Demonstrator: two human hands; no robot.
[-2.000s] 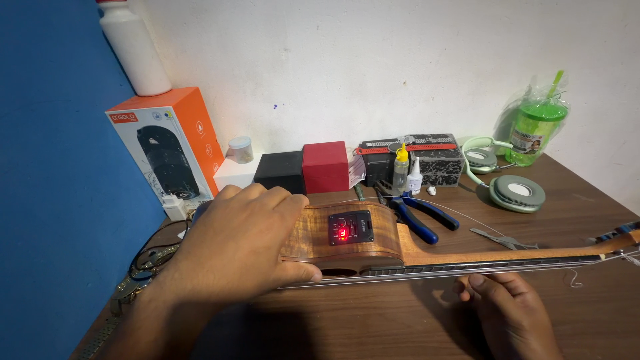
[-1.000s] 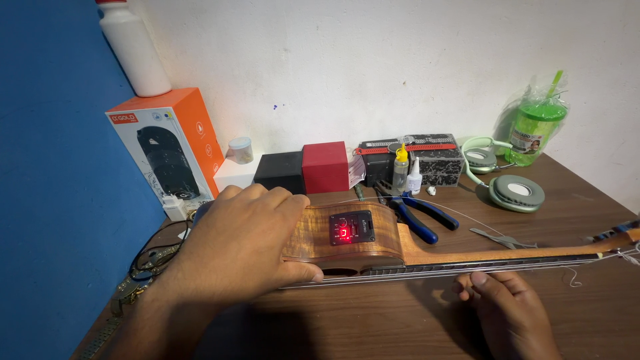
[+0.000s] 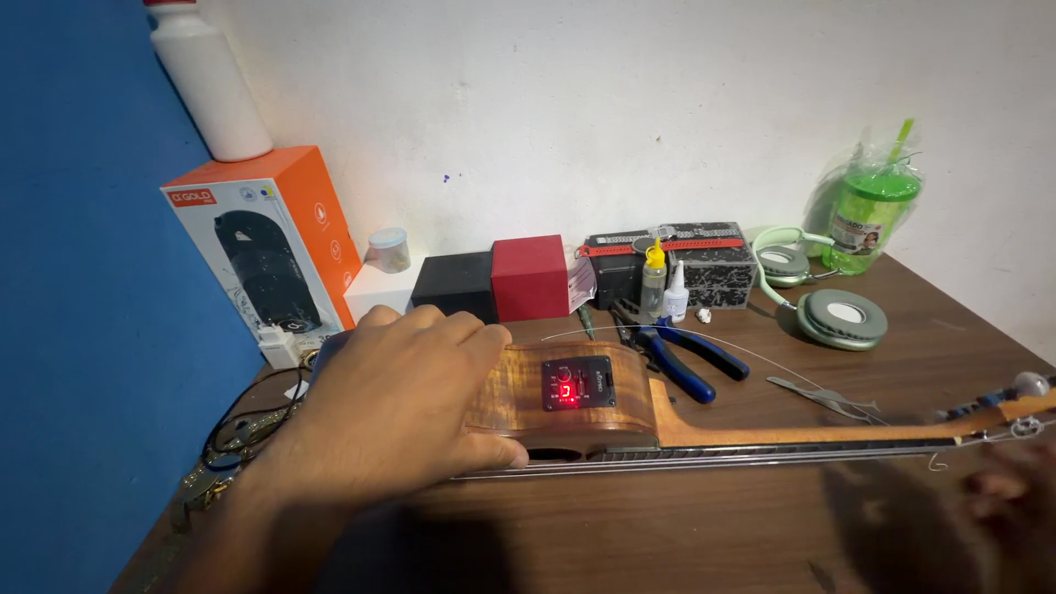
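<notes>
A wooden ukulele (image 3: 511,388) lies on its side on the brown table, strings facing me and neck pointing right. My left hand (image 3: 404,396) is shut over its body, fingers on the upper side and thumb by the strings near the sound hole. Set in the side is a black preamp panel (image 3: 579,383) with a lit red display. My right hand (image 3: 1011,495), blurred and dim, is at the right edge just below the headstock (image 3: 1015,408); whether it touches anything is unclear. A curled loose string end hangs by the nut.
Behind the ukulele lie blue-handled pliers (image 3: 689,384), small tweezers-like metal tool (image 3: 821,400), glue bottles (image 3: 676,295), and green headphones (image 3: 843,318). Boxes (image 3: 528,276) line the wall, with a green cup (image 3: 874,216) at right. A speaker box (image 3: 264,247) and cables stand left.
My right hand has moved right, from below the neck to near the headstock. My left hand stays on the body. The display's lit figure differs.
</notes>
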